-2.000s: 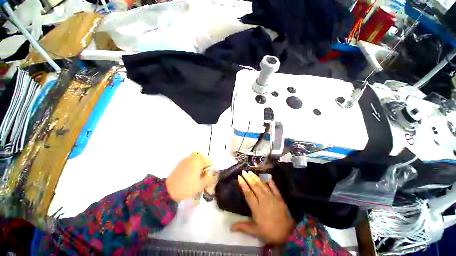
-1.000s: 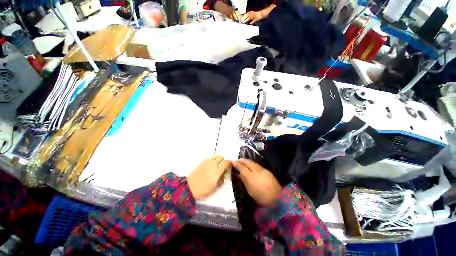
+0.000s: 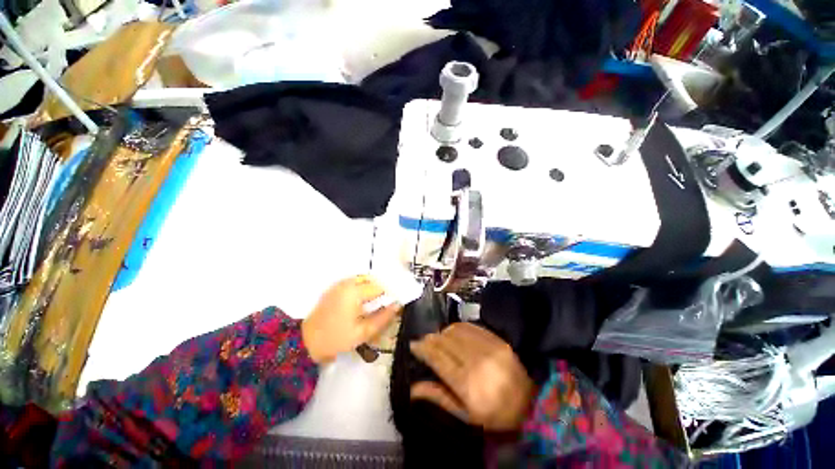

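A black garment piece [image 3: 426, 366] lies under the needle area [image 3: 438, 282] of the white sewing machine [image 3: 540, 183] and hangs toward me. My left hand [image 3: 352, 319] is left of the needle, thumb and fingertips together on a small whitish piece [image 3: 400, 289] beside the black cloth. My right hand [image 3: 476, 371] lies on the black cloth, slightly blurred, with its fingers extended and close together. The shiny metal lever guard [image 3: 470, 240] stands at the front of the head.
A black fabric strip [image 3: 679, 206] crosses the machine arm. A clear plastic bag [image 3: 673, 321] hangs below it. A cardboard box [image 3: 666, 403] at the right holds white cords [image 3: 732, 403]. Another black piece [image 3: 311, 137] lies behind the machine. A taped brown board [image 3: 110, 247] is at the left.
The view has moved closer to the machine. My hands were together at the cloth edge a second ago; they are now apart, left hand by the needle, right hand on the cloth.
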